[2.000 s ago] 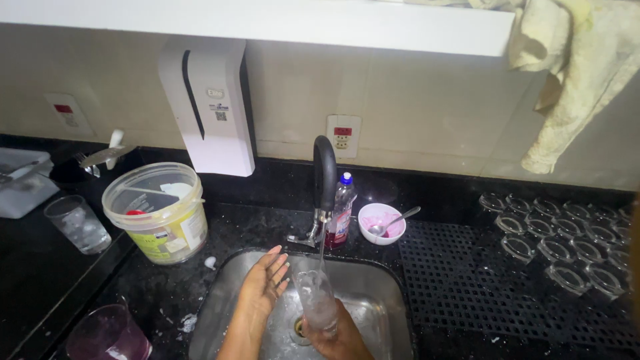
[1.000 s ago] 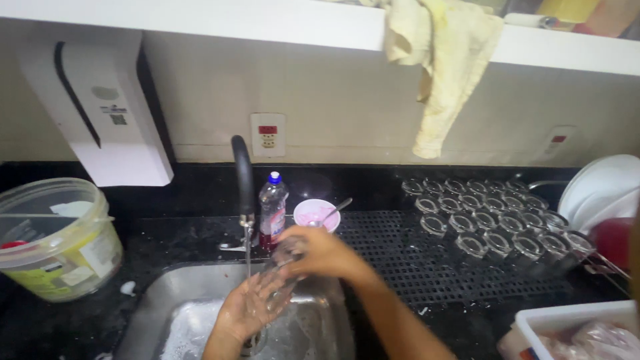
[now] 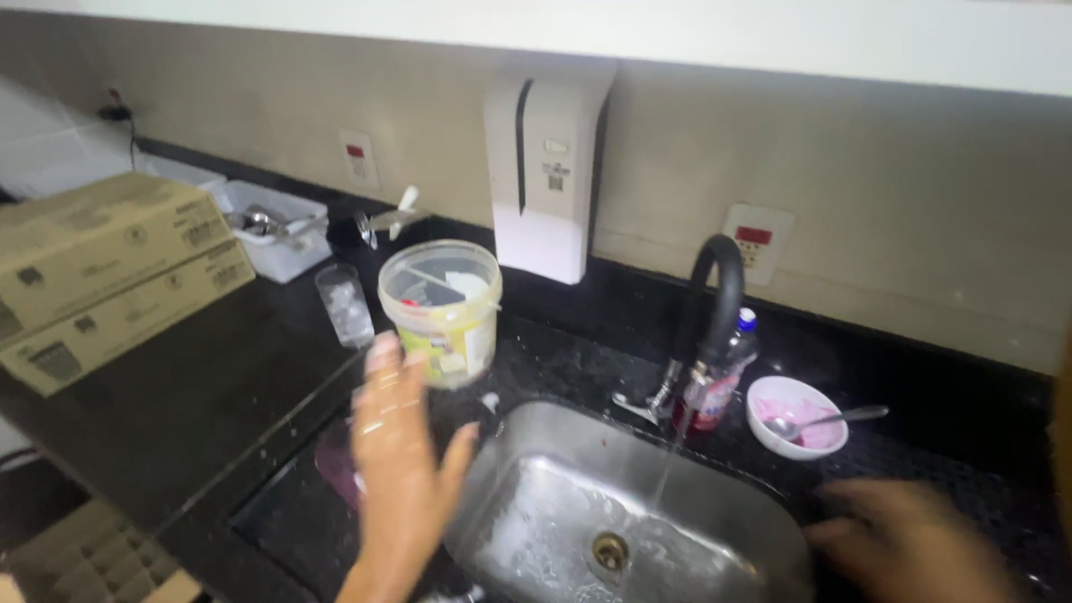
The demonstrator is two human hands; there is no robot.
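Observation:
My left hand (image 3: 406, 461), wet and empty with its fingers apart, is raised over the counter left of the stainless steel sink (image 3: 578, 427). It partly hides a pinkish container (image 3: 337, 465). My right hand (image 3: 913, 536) is blurred at the sink's right side, near the black drain mat; whether it holds anything cannot be told. Water runs from the black faucet (image 3: 720, 276) into the sink. Behind it stands a bottle of pink liquid (image 3: 720, 385) with a blue cap. A white bowl (image 3: 796, 452) holds pink foam and a spoon (image 3: 854, 414).
Left of the sink stand a clear plastic bucket (image 3: 452, 335) and a glass with ice-like pieces (image 3: 345, 306). Farther left are a white bin of utensils (image 3: 289, 251) and cardboard boxes (image 3: 117, 260). A white dispenser (image 3: 544, 176) hangs on the wall, below a white shelf (image 3: 670, 33).
My hands, together around a clear glass over the sink a second ago, have moved apart. My left hand is now empty and left of the sink. The view has swung left.

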